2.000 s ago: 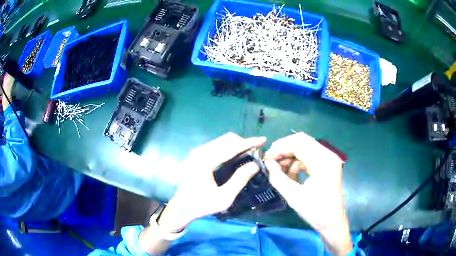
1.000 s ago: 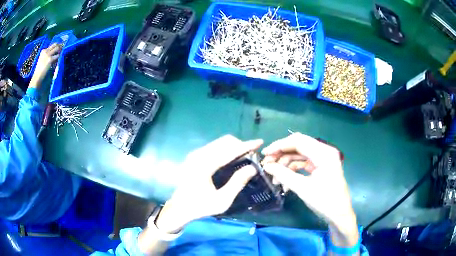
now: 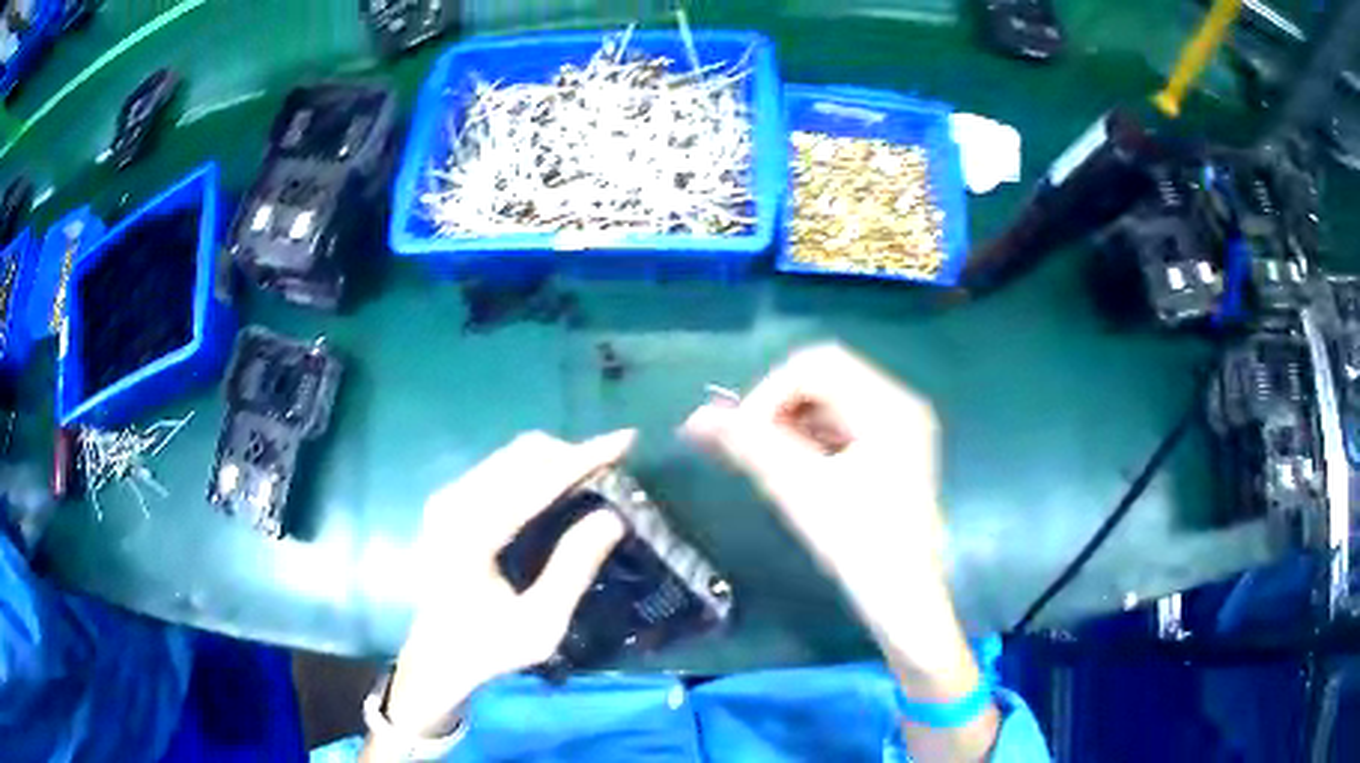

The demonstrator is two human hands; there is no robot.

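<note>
My left hand (image 3: pixel 500 559) holds a black housing (image 3: pixel 649 589) with a slotted grille near the bench's front edge, thumb on its inner face and fingers around its far side. A pale strip runs along its right side. My right hand (image 3: pixel 843 470) is blurred and raised to the right of the housing, apart from it, fingers bent together. A tiny pale tip shows at its fingertips; I cannot tell if it is held. A reddish-brown patch in the palm area is unclear.
Blue bins hold white leads (image 3: pixel 597 149), brass pieces (image 3: pixel 865 209) and black parts (image 3: pixel 142 298). Housings lie left (image 3: pixel 269 425) and right (image 3: pixel 1268 410). A dark electric screwdriver (image 3: pixel 1059 194) and black cable (image 3: pixel 1119 514) are right. A small dark fitting (image 3: pixel 610 361) stands mid-bench.
The view has turned right, so bench items sit further left. My right hand has drawn away from the housing, whose pale-edged side is now uncovered. The neighbour's hand has left the view.
</note>
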